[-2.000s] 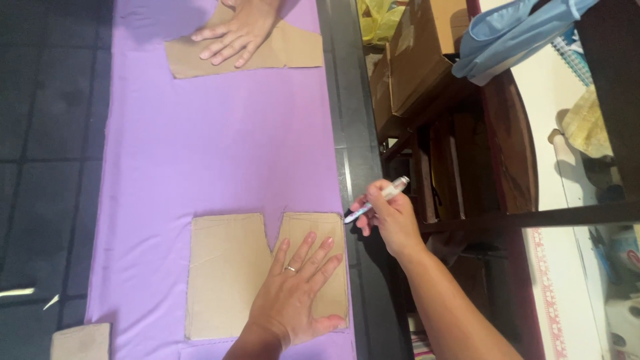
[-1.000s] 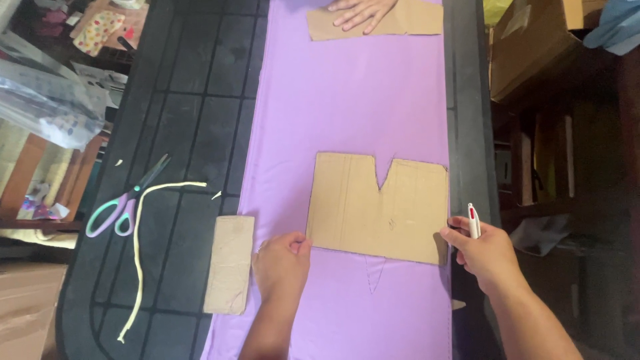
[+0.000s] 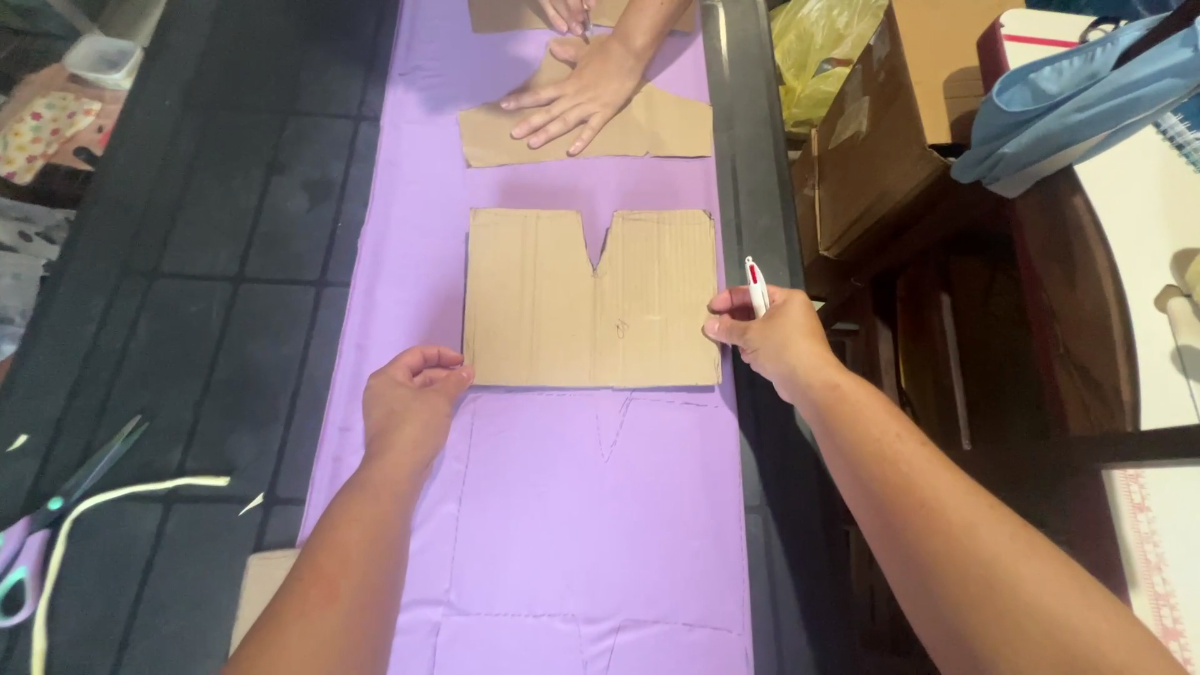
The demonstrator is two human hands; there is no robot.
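Note:
A rectangular cardboard pattern piece (image 3: 534, 300) with a V notch in its top edge lies over purple fabric (image 3: 600, 525). My left hand (image 3: 412, 403) pinches its lower left corner. At its right edge, my right hand (image 3: 773, 337) holds the cardboard between thumb and fingertips, with a white pen (image 3: 757, 286) tucked in the same hand. Below the cardboard, dashed pen outlines with V shapes show on the fabric. Farther up, another person's hand (image 3: 586, 94) presses on a second cardboard piece (image 3: 675, 122), and their other hand (image 3: 565, 14) holds a pen.
Scissors with purple handles (image 3: 33, 553) and a cream cord (image 3: 70, 525) lie on the black table (image 3: 291, 225) at left. A small cardboard piece (image 3: 258, 591) is partly under my left forearm. Cardboard boxes (image 3: 867, 141) and a yellow plastic bag (image 3: 820, 56) stand beyond the right edge.
My left hand, flat on the cardboard two seconds ago, now grips its corner. The notched cardboard has moved up the fabric, away from me, uncovering more of the drawn lines.

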